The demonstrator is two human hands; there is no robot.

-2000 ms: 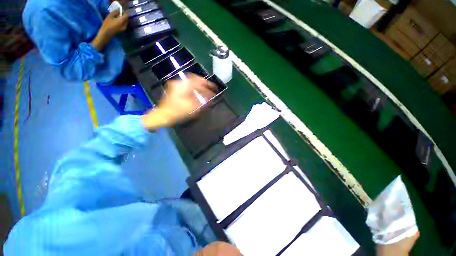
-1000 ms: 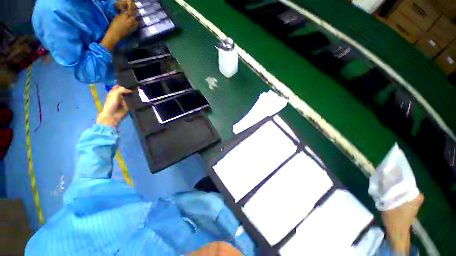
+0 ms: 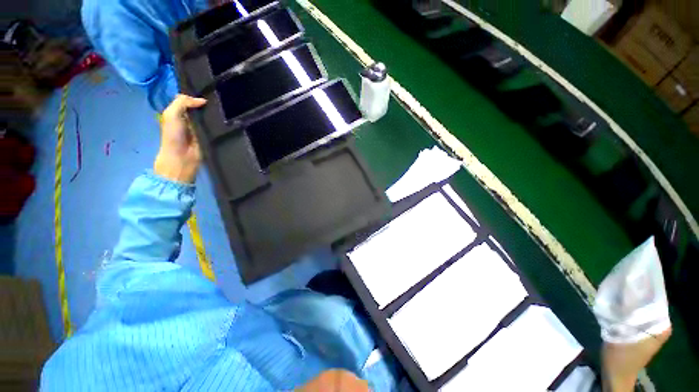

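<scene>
My left hand grips the left long edge of a black tray, which is raised and tilted. Several glossy black screen modules lie across its slots, reflecting lamps as white bars; the slot nearest me is empty. My right hand is at the lower right edge, holding a crumpled white wiping cloth. In front of me a second black tray holds flat white protective bags; whether screens are inside cannot be told.
Loose white bags lie behind the bagged tray. A white bottle with a metallic top stands near the belt's pale edge. Dark units lie on the green belt. Another worker's blue sleeve is at upper left. Cartons are at upper right.
My left hand has gone from over the screens to the tray's left edge. That tray has come up off the bench and closer. The cloth stays in my right hand.
</scene>
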